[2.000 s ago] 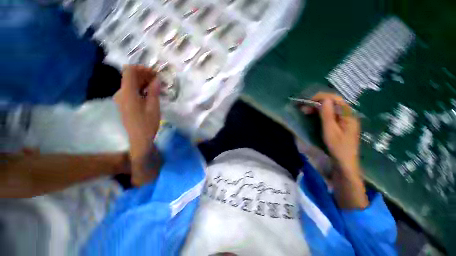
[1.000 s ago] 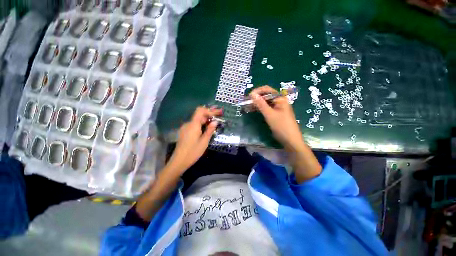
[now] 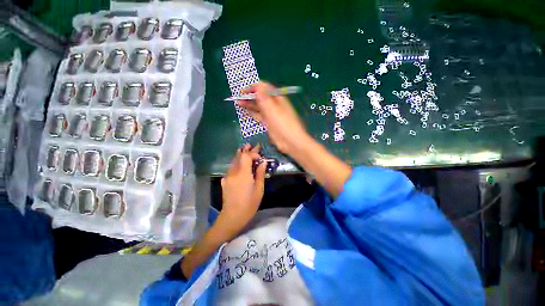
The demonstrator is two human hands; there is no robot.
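Observation:
My left hand (image 3: pixel 242 179) holds a watch case (image 3: pixel 268 166) in its fingertips at the bench's front edge; the case is small and partly hidden by the fingers. My right hand (image 3: pixel 272 113) holds slim tweezers (image 3: pixel 285 91) like a pen, with the tip pointing left over the gasket sheet (image 3: pixel 239 66). The sheet is a long narrow strip with a regular grid, lying flat on the green bench. My right hand covers part of its right side. I cannot tell if the tip holds a piece.
A white blister tray (image 3: pixel 134 218) with rows of silvery cases stands at the left. Loose die-cut pieces (image 3: pixel 342 104) lie scattered and heaped on the green bench (image 3: pixel 299 54) to the right. A clear film (image 3: pixel 490 89) lies at the far right. Yellow-black tape (image 3: pixel 161 250) shows below the tray.
My right hand has moved left and up, from beside the watch case to over the sheet. My left hand still holds the case, now slightly lower in view. The camera view has shifted.

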